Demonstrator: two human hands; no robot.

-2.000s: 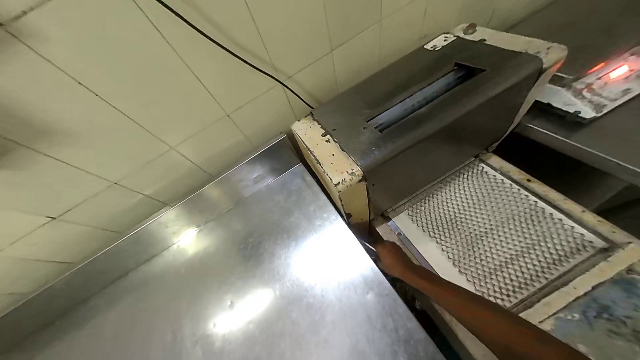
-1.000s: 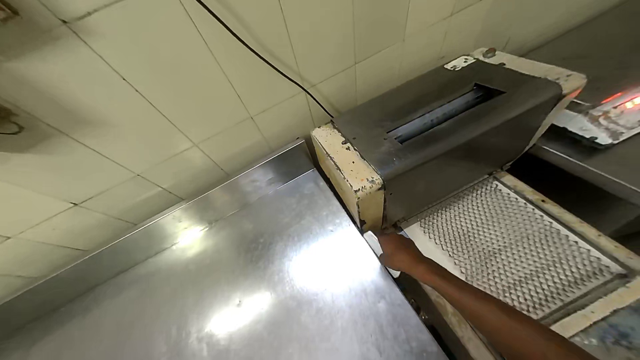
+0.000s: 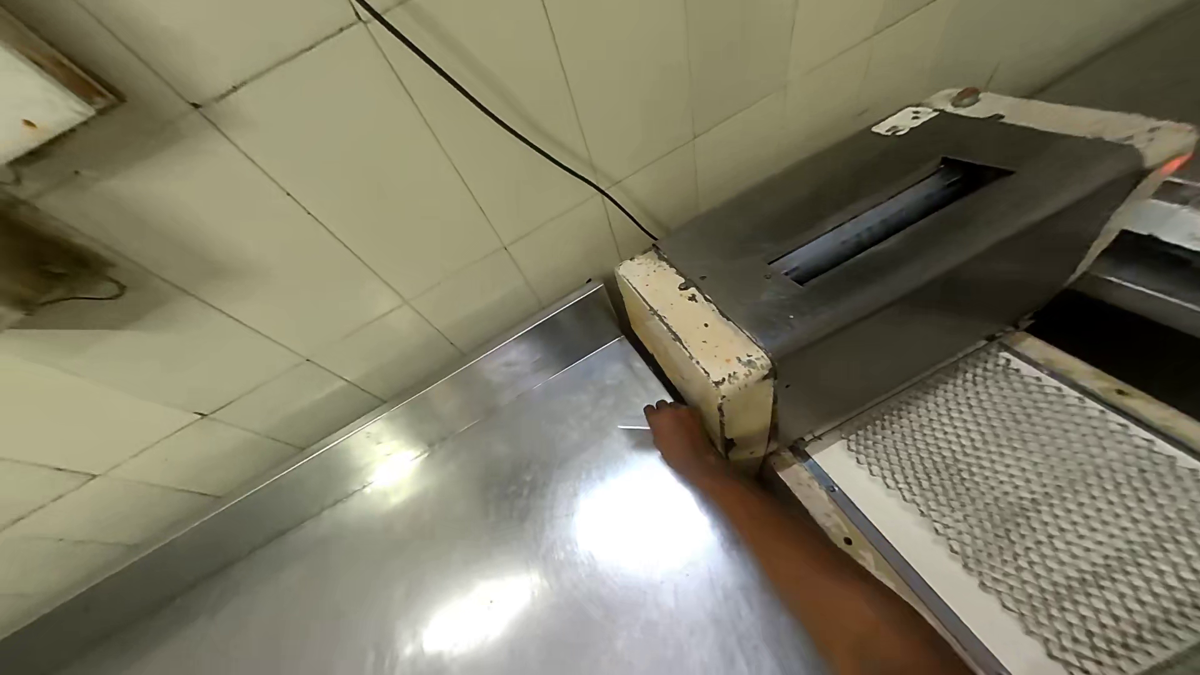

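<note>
My right hand reaches in from the lower right, over the right edge of a stainless steel table. Its fingers are curled around a thin white flat piece, seen nearly edge-on, whose kind I cannot tell. The knuckles are close beside the chipped cream end housing of a steel-covered machine; whether they touch it is unclear. My left hand is out of view.
The machine has a slot over a roller and a textured mesh-like bed in front. A raised steel backsplash borders the tiled wall. A black cable runs down behind the machine.
My right hand has moved from the gap at the machine's near corner, up and further over the steel table beside the end housing. The white piece remains at its fingers.
</note>
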